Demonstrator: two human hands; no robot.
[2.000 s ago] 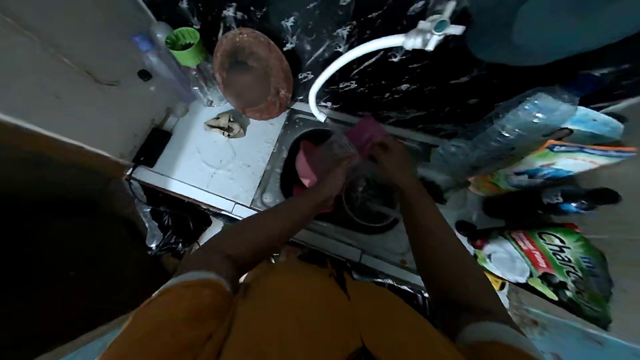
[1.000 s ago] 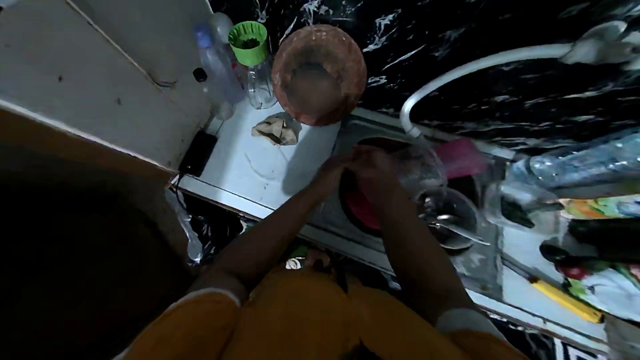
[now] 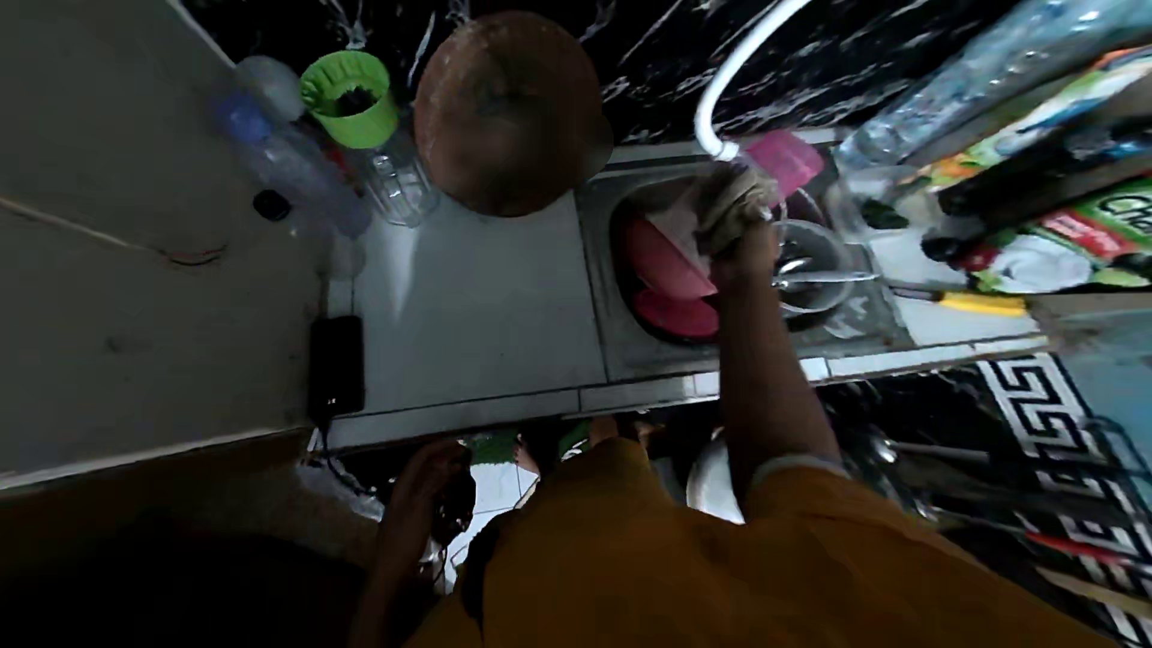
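Observation:
My right hand (image 3: 747, 243) is over the steel sink (image 3: 621, 346), shut on a crumpled beige cloth (image 3: 738, 202) just below the white curved faucet spout (image 3: 733, 85). Beside the cloth is a pink plastic cup (image 3: 785, 162). Pink dishes (image 3: 670, 265) lie in a dark basin on the sink's left side. A clear bowl (image 3: 814, 270) with a metal spoon sits to the right of my wrist. My left hand (image 3: 441, 472) hangs low by the counter's front edge, blurred and dim; whether it holds anything cannot be told.
A brown round clay-like dish (image 3: 508, 112) leans on the dark marbled wall. Left of it stand a glass jar (image 3: 396, 184) with a green holder and plastic bottles (image 3: 301, 166). A black phone-like object (image 3: 337, 367) lies at the corner. A yellow-handled knife (image 3: 981, 303) and packages lie right.
The crumpled beige cloth lay on the left counter before; now my right hand has it over the sink. My left hand has left the sink and moved down below the counter edge.

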